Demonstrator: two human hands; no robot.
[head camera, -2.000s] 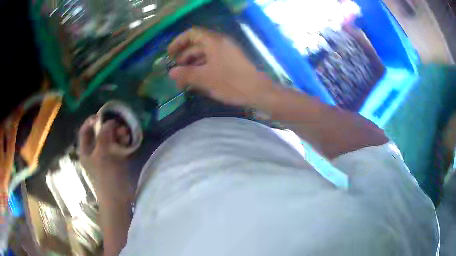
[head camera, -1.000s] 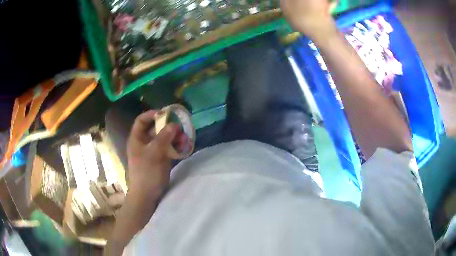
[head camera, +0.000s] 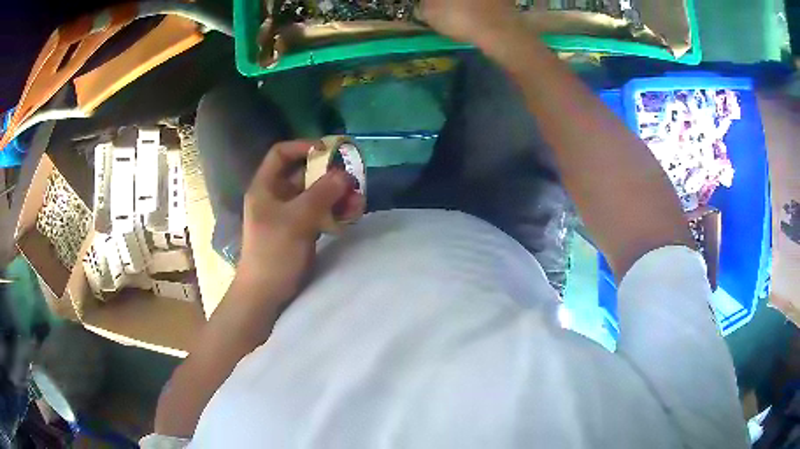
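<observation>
My left hand (head camera: 294, 197) holds a cream-white tape roll (head camera: 336, 180) above my lap, with fingers through and around the ring. My right hand (head camera: 465, 16) reaches over the near rim of the green crate (head camera: 377, 54) at the top of the view. Its fingertips are cut off by the top edge, so what they hold cannot be told. Small circuit boards (head camera: 351, 9) lie in the cardboard-lined crate, only partly in view.
A blue bin (head camera: 754, 175) with white and pink parts (head camera: 689, 140) stands at the right. At the left are a carton (head camera: 132, 331) of pale boxy pieces (head camera: 132, 193), a small box of beige parts (head camera: 61, 215) and an orange chair (head camera: 132, 66).
The view has turned and shifted, so the crate sits higher. Compared with two seconds ago, my right hand has moved from over my lap to the crate. My left hand keeps the tape roll.
</observation>
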